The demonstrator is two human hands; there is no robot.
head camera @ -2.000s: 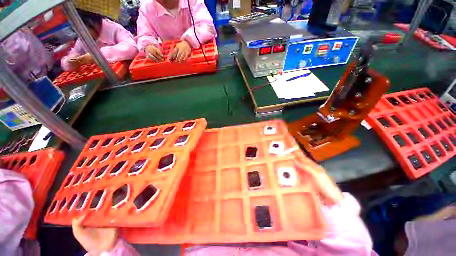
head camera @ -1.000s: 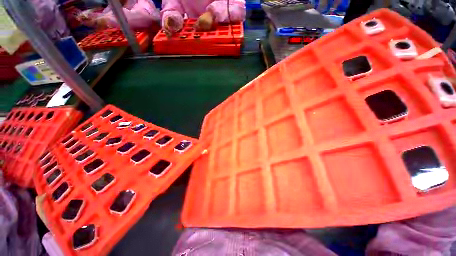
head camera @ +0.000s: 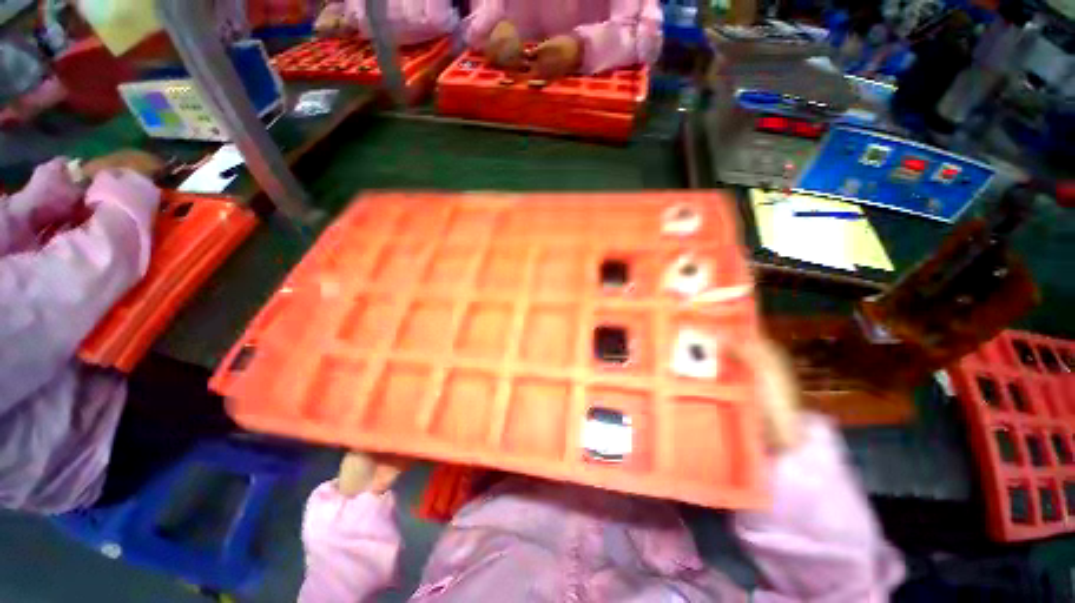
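Note:
A mostly empty orange-red turnover tray [head camera: 466,336] is held up in front of me, blurred. My right hand [head camera: 772,383] grips its right edge. My left hand [head camera: 368,474] is at its lower left edge, fingers mostly hidden under it. Three smartwatch units with pale backs up [head camera: 696,352] sit in the right column. Three units with screens up [head camera: 612,344] sit in the column beside it; the lowest shows a white reflection. A pale strip [head camera: 719,293] lies at the tray's right edge. Another tray's edge shows at the left behind the front tray.
A filled tray [head camera: 1023,424] lies at the right, beside the orange-brown fixture [head camera: 943,306]. Behind are the power supply [head camera: 766,147], blue instrument [head camera: 896,171] and paper with a pen [head camera: 819,233]. A neighbour's pink sleeve [head camera: 71,283] and a blue stool [head camera: 195,507] are left.
The mostly empty tray has moved left and lies flatter. The filled tray that was at the left is now mostly out of sight, with the mostly empty tray over its former place.

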